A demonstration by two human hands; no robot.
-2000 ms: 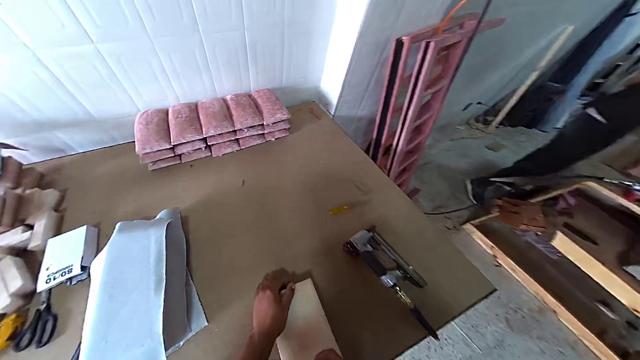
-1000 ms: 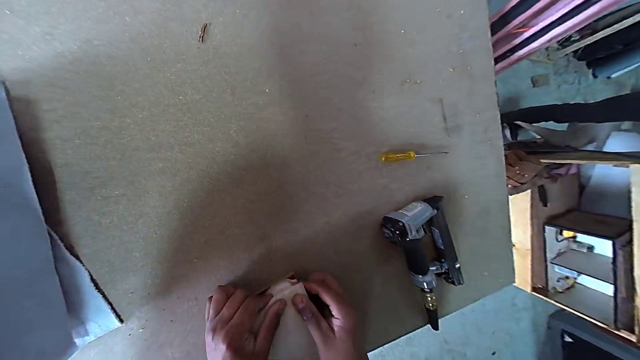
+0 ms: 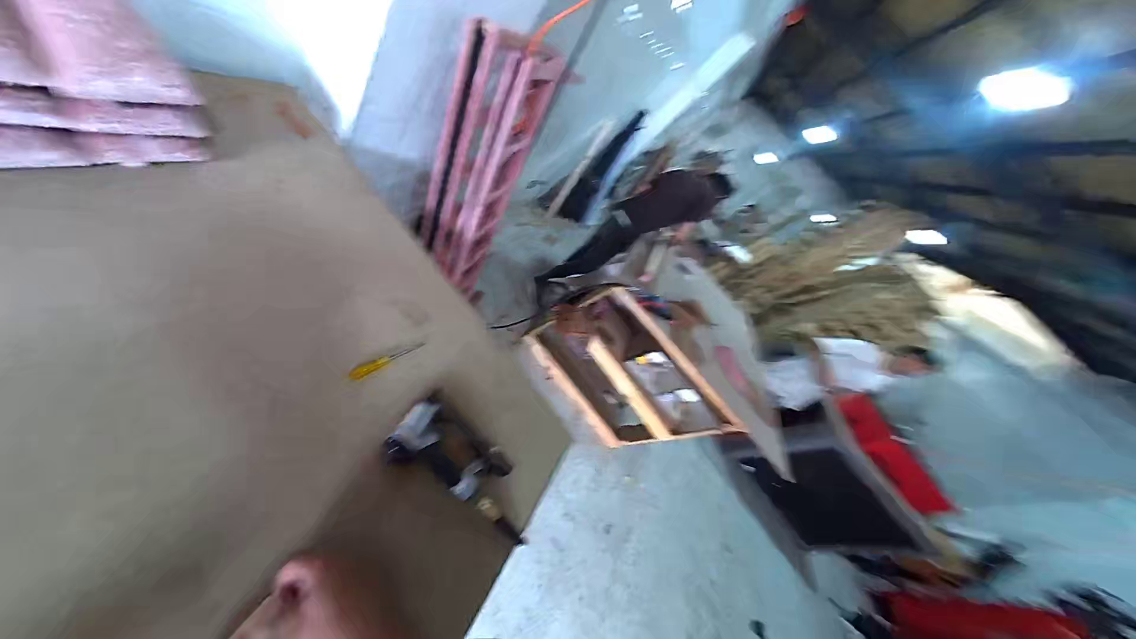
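One blurred hand, apparently my right hand (image 3: 342,603), shows at the bottom edge of the head view, over the brown tabletop (image 3: 177,355). A small pale patch lies by its left side; I cannot tell what it is or whether the hand holds anything. My left hand is out of view. Up and to the right of the visible hand, a pneumatic stapler (image 3: 444,453) rests near the table's right edge with its hose fitting pointing down right. Farther up lies a screwdriver with a yellow handle (image 3: 370,366).
Pink padded cushions (image 3: 115,98) are stacked at the table's upper left. A pink frame (image 3: 488,151) leans on the wall. Past the table edge stand a wooden frame (image 3: 626,382) and a dark panel (image 3: 843,497). A person (image 3: 666,200) bends over farther back.
The view has swung strongly right and up, with blur. One second ago both hands held a small pale piece; now only one hand shows. The stapler and screwdriver still lie on the table.
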